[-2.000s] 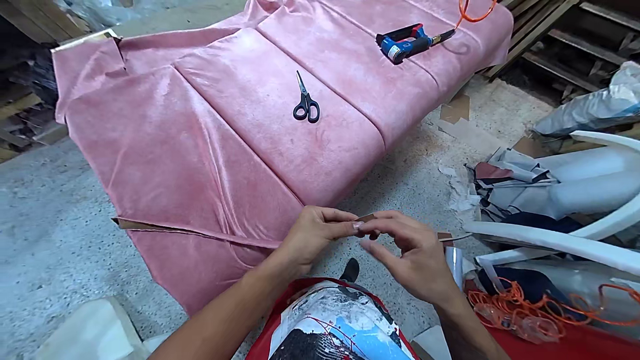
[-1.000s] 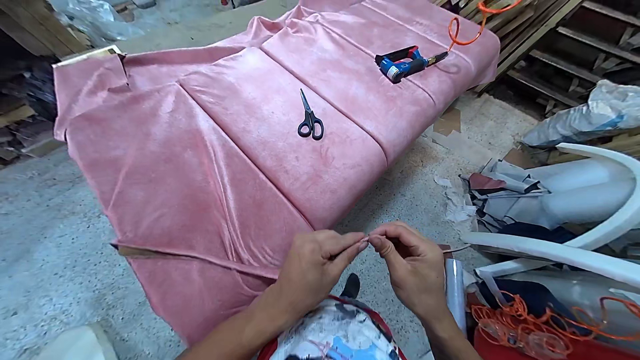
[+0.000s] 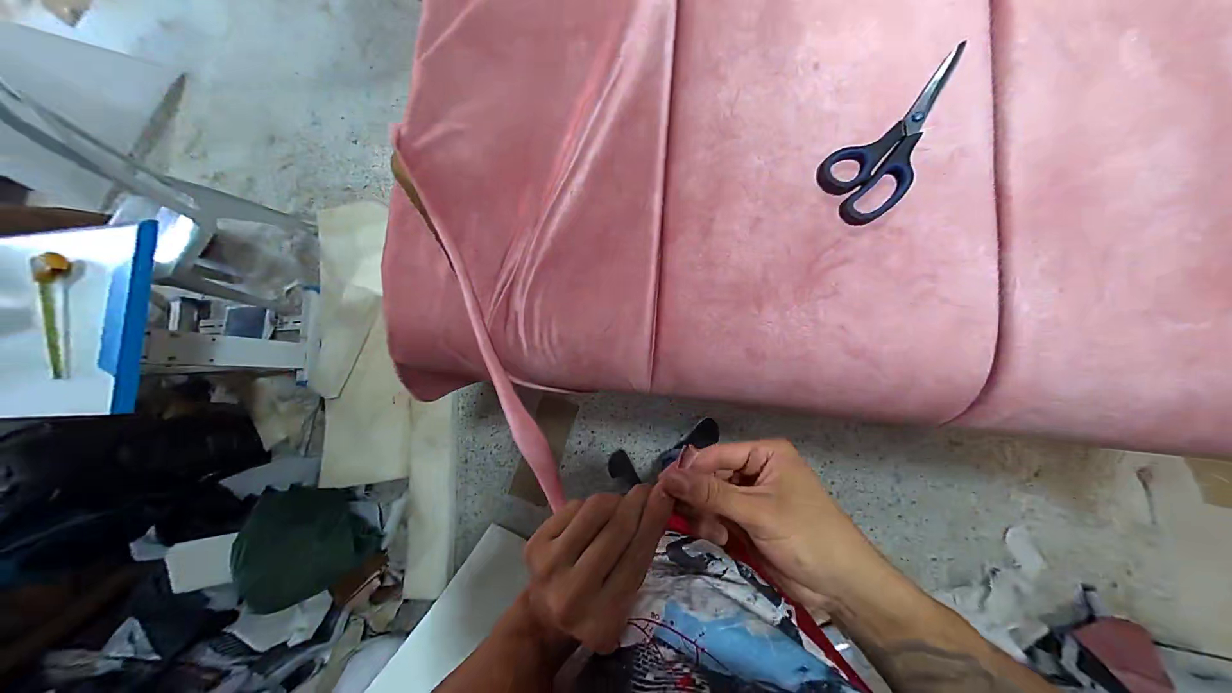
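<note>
Pink velvet-like upholstery fabric [image 3: 808, 318] covers a long padded piece with sewn seams. From its left corner a narrow strip of the fabric [image 3: 520, 423] runs down into my left hand [image 3: 602, 568], which is closed around it. My right hand [image 3: 760, 500] meets the left at the fingertips and pinches a small end of material; the fingers hide most of it. Scissors with dark blue handles [image 3: 881, 178] lie on the pink cover, blades pointing up and right.
At the left are a white board with a blue edge [image 3: 125, 318], a metal frame [image 3: 226, 351] and a heap of fabric scraps [image 3: 298, 549]. Pale sheets [image 3: 356, 385] lie on the speckled floor. More scraps [image 3: 1116, 650] lie at the lower right.
The view has swung left and closer to the cover's corner. The strip now rises from the corner to my left hand. The blue tool seen earlier on the cover is out of view.
</note>
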